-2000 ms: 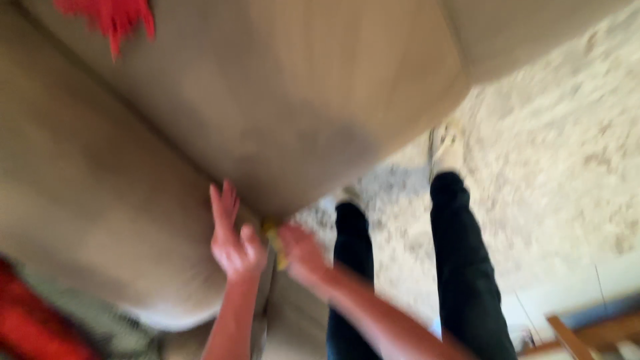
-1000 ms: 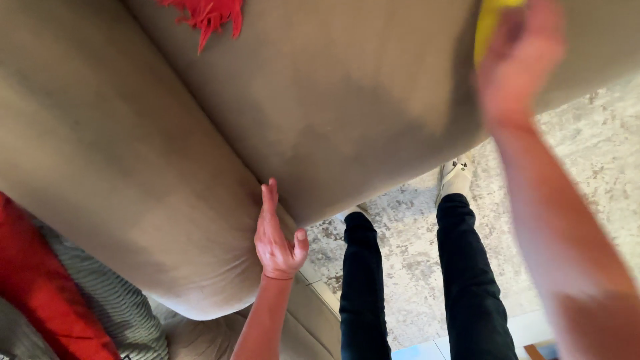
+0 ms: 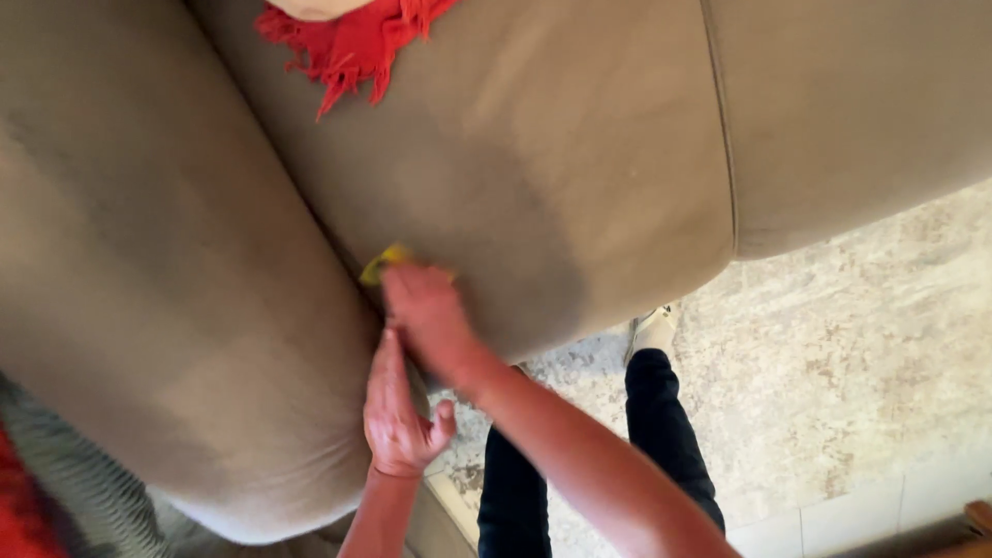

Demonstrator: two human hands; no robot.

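My right hand [image 3: 430,310] is closed on a yellow cloth [image 3: 387,262], partly hidden by the fingers and blurred, at the left front of the tan sofa seat cushion [image 3: 620,170]. Just below it, my left hand [image 3: 401,418] lies flat along the side of the sofa armrest [image 3: 232,310], palm turned toward the right, thumb apart, holding nothing. A darker patch [image 3: 511,232] spreads over the seat fabric beside my right hand. The gap between armrest and cushion runs up and left from my hands.
A red fringed textile [image 3: 356,54] lies at the top of the seat. A second seat cushion [image 3: 852,116] adjoins at the right. My legs in dark trousers stand on a mottled rug [image 3: 814,372]. Grey ribbed fabric [image 3: 77,473] and red fabric [image 3: 19,504] are at the lower left.
My right hand, with the yellow cloth, has come from the upper right of the seat back to the armrest corner. My left hand stays along the armrest.
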